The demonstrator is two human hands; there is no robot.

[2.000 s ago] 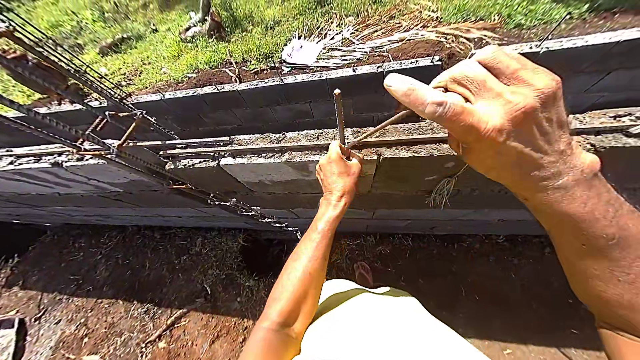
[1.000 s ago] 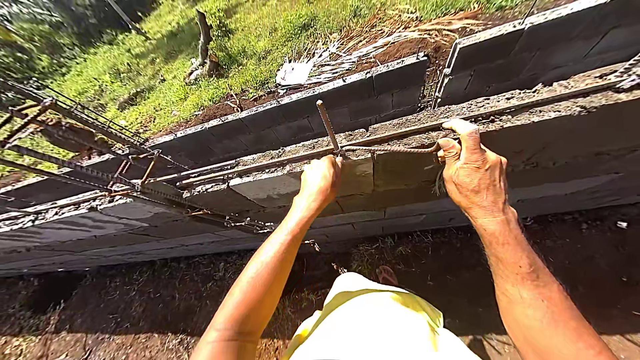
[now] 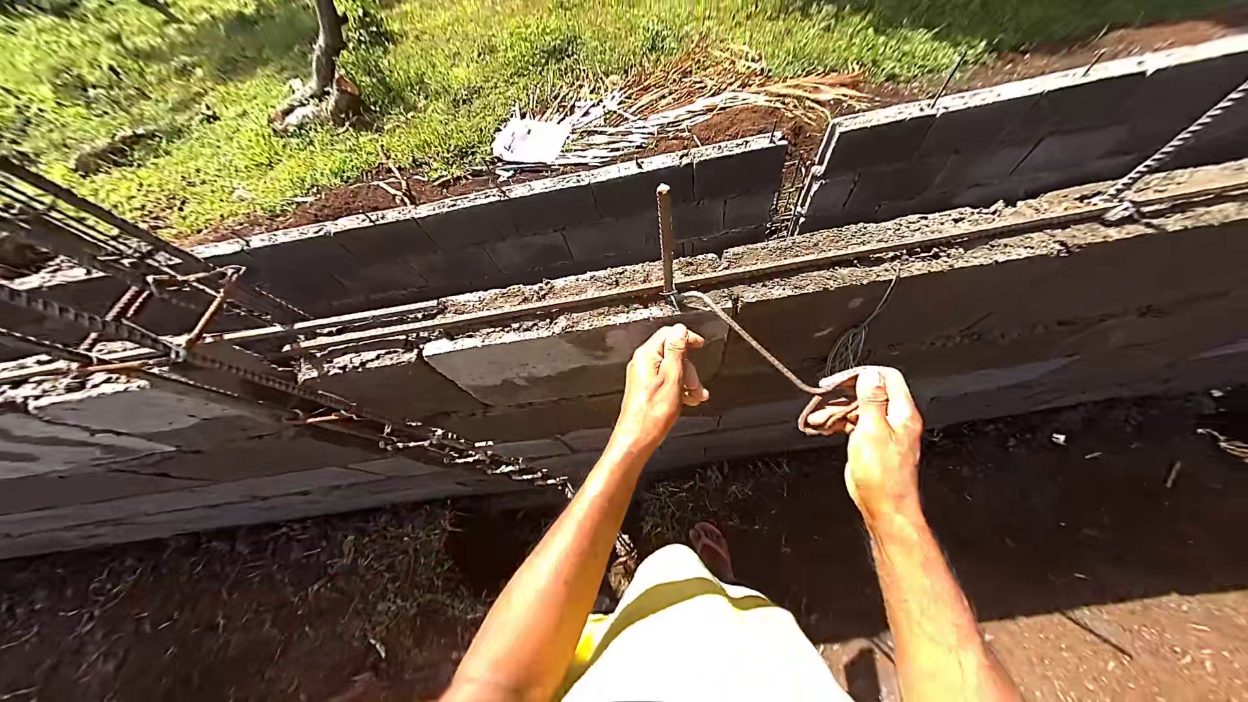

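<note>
A thin brown cord (image 3: 751, 341) runs from the foot of an upright ribbed rebar stub (image 3: 666, 239) down to my right hand (image 3: 882, 429), whose fingers and thumb pinch its looped end. My left hand (image 3: 663, 385) is just below the stub, its fingers curled near the thumb, and no object shows clearly in it. A long horizontal rebar (image 3: 829, 258) lies along the mortar-covered top of the concrete block wall (image 3: 556, 361), passing the stub's foot. A bundle of thin wire (image 3: 848, 346) hangs at the wall's near face, beside my right hand.
A rebar cage (image 3: 195, 341) slants across the left side. Behind stands a second block wall (image 3: 487, 229) with a gap in it. Another ribbed bar (image 3: 1185, 141) rises at the right. Dry fronds (image 3: 682, 107) and a tree trunk (image 3: 327, 49) are on the grass beyond.
My left hand has come away from the stub's foot and is now lower. My right hand has moved down from the wall's top with the cord, whose end is now looped at my fingers.
</note>
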